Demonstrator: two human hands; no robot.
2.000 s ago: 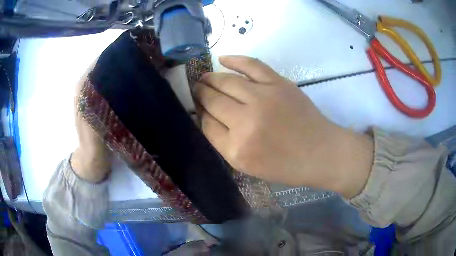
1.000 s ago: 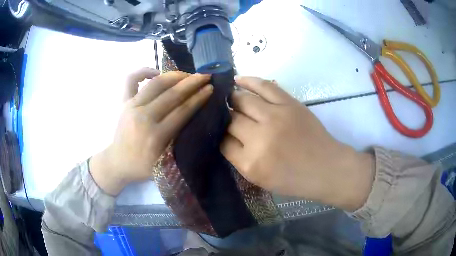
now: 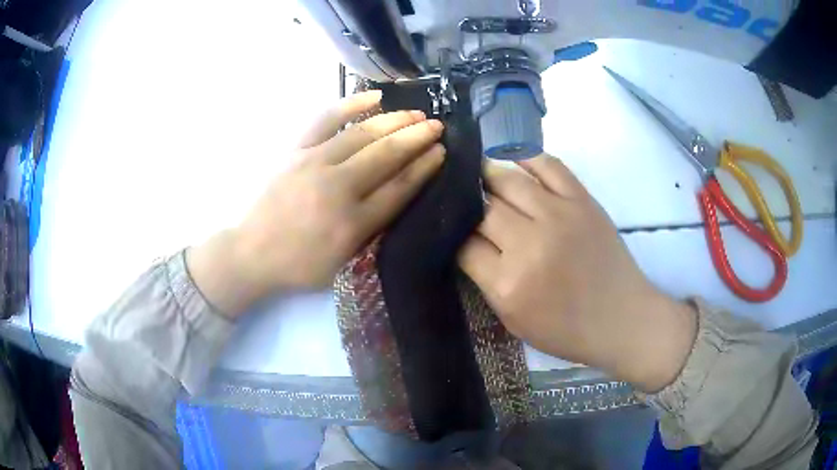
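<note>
The black-faced piece (image 3: 431, 312) runs from the presser foot (image 3: 443, 95) down over the table's front edge, with tweed plaid fabric (image 3: 367, 321) showing along both sides. My left hand (image 3: 321, 202) lies flat on its left part, fingertips just below the presser foot. My right hand (image 3: 560, 266) is at its right edge, fingers bent with the cloth's edge at the fingertips; the thumb side is partly behind the grey-blue ribbed knob (image 3: 512, 119). The needle tip cannot be made out.
Scissors with red and yellow-orange handles (image 3: 705, 163) lie at the right. The white sewing machine head (image 3: 624, 32) spans the top. A small dark fabric scrap (image 3: 778, 99) is at upper right. A measuring scale (image 3: 587, 393) runs along the front edge. Blue bins (image 3: 220, 436) show below.
My left hand has come from the cloth's far left edge to lie on top of it near the presser foot. The cloth now lies straighter under the foot. The view has shifted, showing more of the machine head.
</note>
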